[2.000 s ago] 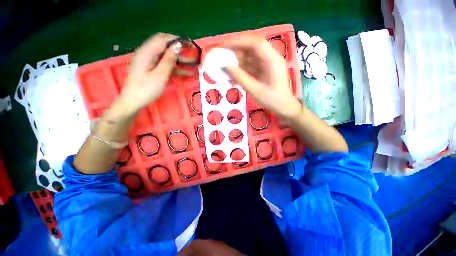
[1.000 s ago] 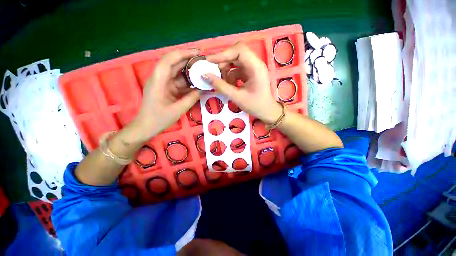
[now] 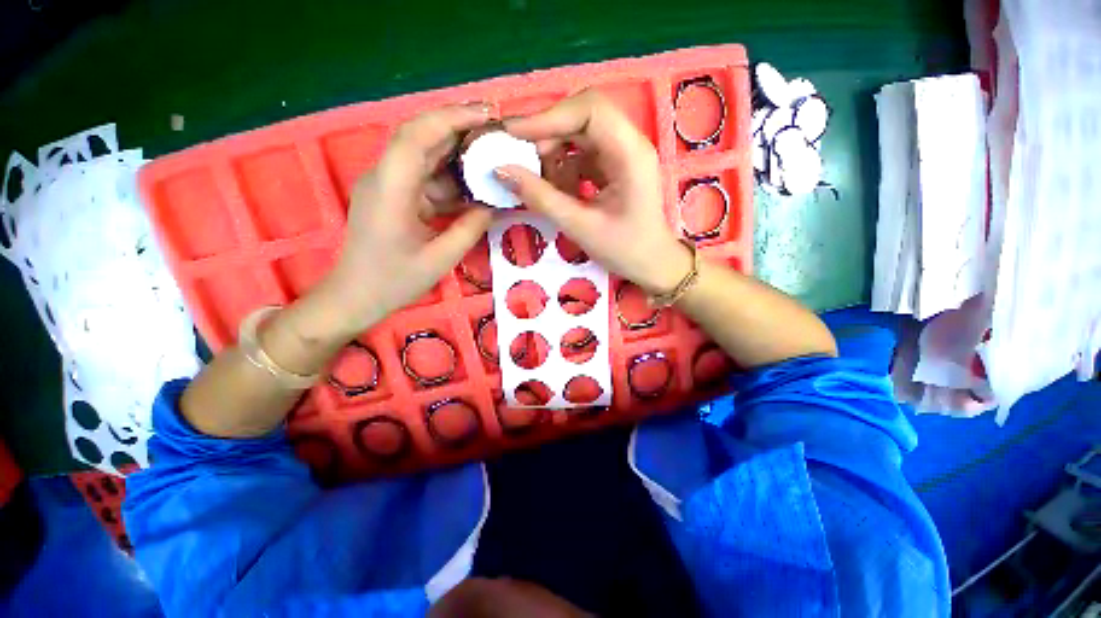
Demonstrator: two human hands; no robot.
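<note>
My left hand (image 3: 405, 223) holds a dark-edged ring by its rim over the red foam tray (image 3: 332, 126); most of the ring is hidden by my fingers and the disc. A round white disc (image 3: 493, 170) lies over the ring's face. My right hand (image 3: 610, 199) has its thumb on the disc, with its fingers curled at the far side. The die-cut sticker sheet (image 3: 555, 316), white with two columns of round holes, lies on the tray just below my hands. Rings (image 3: 429, 357) sit in tray pockets around it.
A loose heap of holed white sheets (image 3: 103, 284) lies left of the tray. A pile of white discs (image 3: 791, 133) is at the tray's upper right. A stack of white strips (image 3: 930, 193) and a large whitish sheet pile (image 3: 1050, 205) stand farther right. A second red tray (image 3: 103, 497) shows lower left.
My hands have come together. The white disc, apart from the ring two seconds ago, now lies over it. Since one second ago the hands have hardly moved; the whole view has shifted slightly.
</note>
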